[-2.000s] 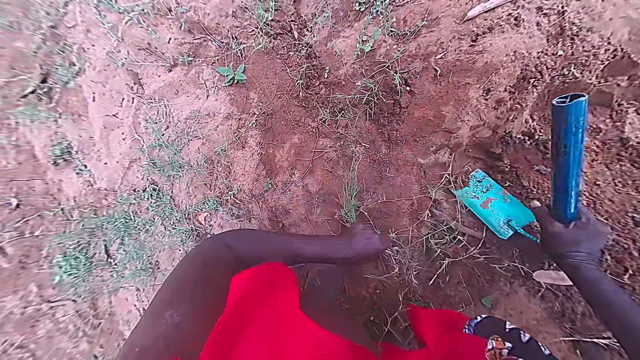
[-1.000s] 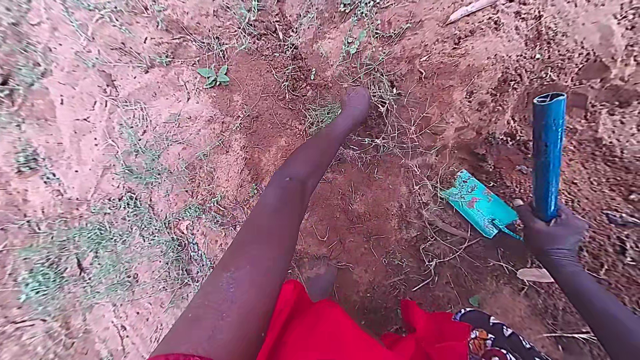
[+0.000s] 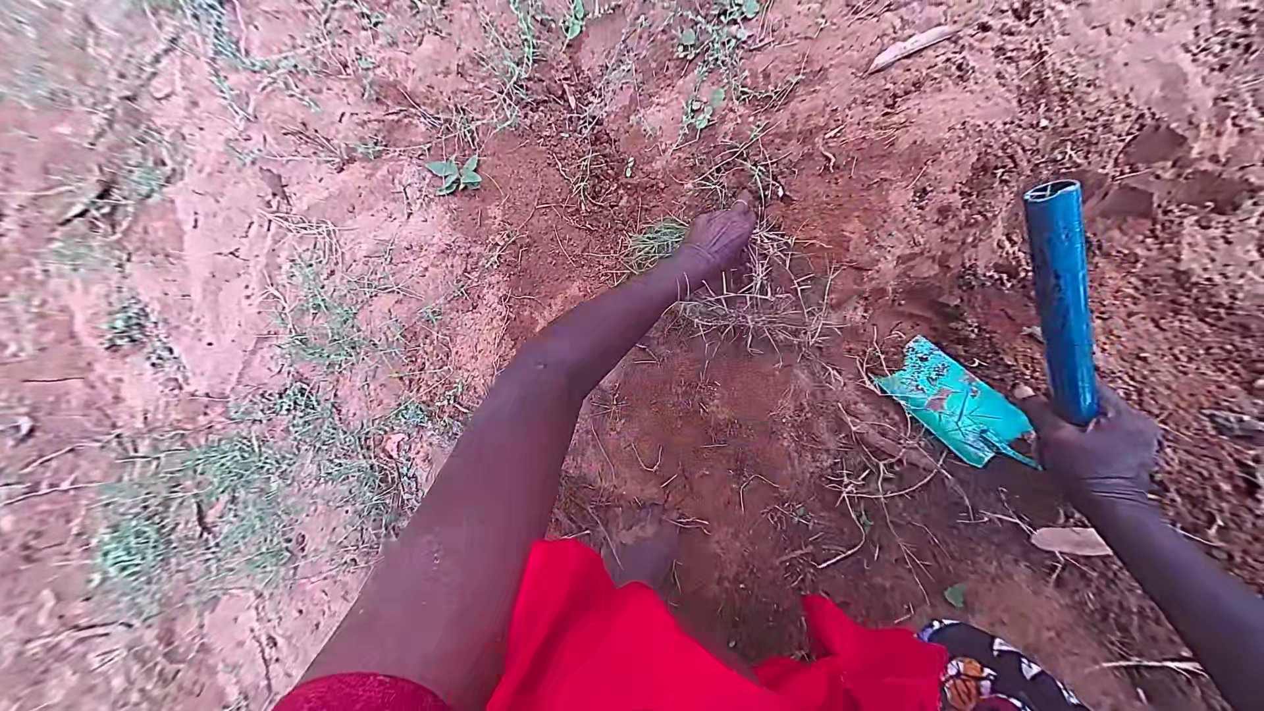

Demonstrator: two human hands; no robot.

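Observation:
My left hand (image 3: 723,235) reaches forward to the reddish soil, its fingers curled among thin weeds and dry grass (image 3: 765,296). A tuft of green grass (image 3: 657,242) lies just left of its wrist. Whether the fingers grip any stems cannot be made out. At the right, my right hand (image 3: 1098,444) is closed around a blue tubular handle (image 3: 1065,296), whose hollow end points up. A turquoise metal trowel blade (image 3: 953,400) with worn paint and a thin neck reaches to this hand, low over the ground.
Green weeds (image 3: 237,494) grow in patches at the left, and a small leafy plant (image 3: 456,176) stands at the upper left. A pale stick (image 3: 913,47) lies at the top right. A flat pale piece (image 3: 1071,540) lies below my right hand. Roots and stems litter the soil.
My left hand has moved forward, away from my body, and then a little to the right, into the weeds. My right hand still holds the blue handle.

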